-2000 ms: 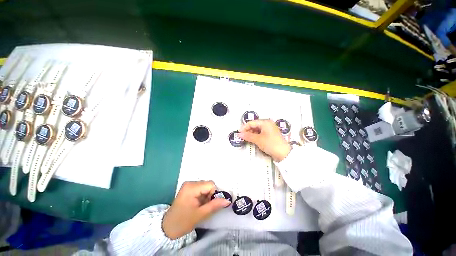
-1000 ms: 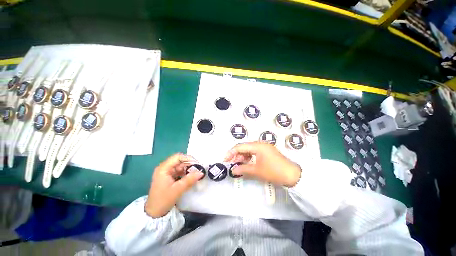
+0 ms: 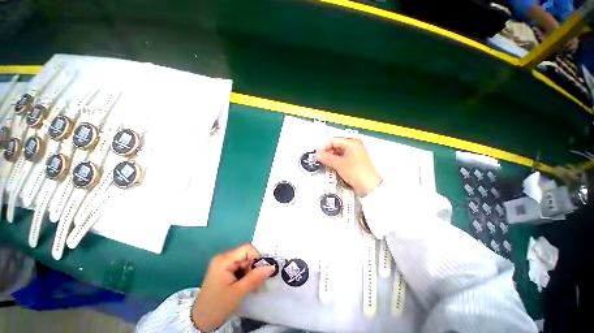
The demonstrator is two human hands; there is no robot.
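My left hand (image 3: 233, 281) pinches a dark sticker strip (image 3: 295, 272) low over the foam sheet (image 3: 286, 315); two round stickers with white print show on it. My right hand (image 3: 352, 164) has its fingertips at the upper-left watch (image 3: 310, 161), whose face now shows white print. Whether the fingers still grip the sticker is hard to tell. The watch below it (image 3: 284, 192) has a plain black face. Another watch (image 3: 331, 205) carries a printed sticker. My right hand and sleeve hide other watches; their cream straps hang below.
At left, stacked foam sheets (image 3: 189, 140) hold two rows of watches with printed faces. At right lie sticker stock (image 3: 483, 207), a small white box (image 3: 521, 211), a bottle and a crumpled tissue (image 3: 541, 257). A yellow-edged green conveyor runs behind. A person's arm shows at top right.
The strip went from three visible stickers to two. My right hand moved from the strip up to the upper-left watch, which was plain black and now shows print. The camera view shifted.
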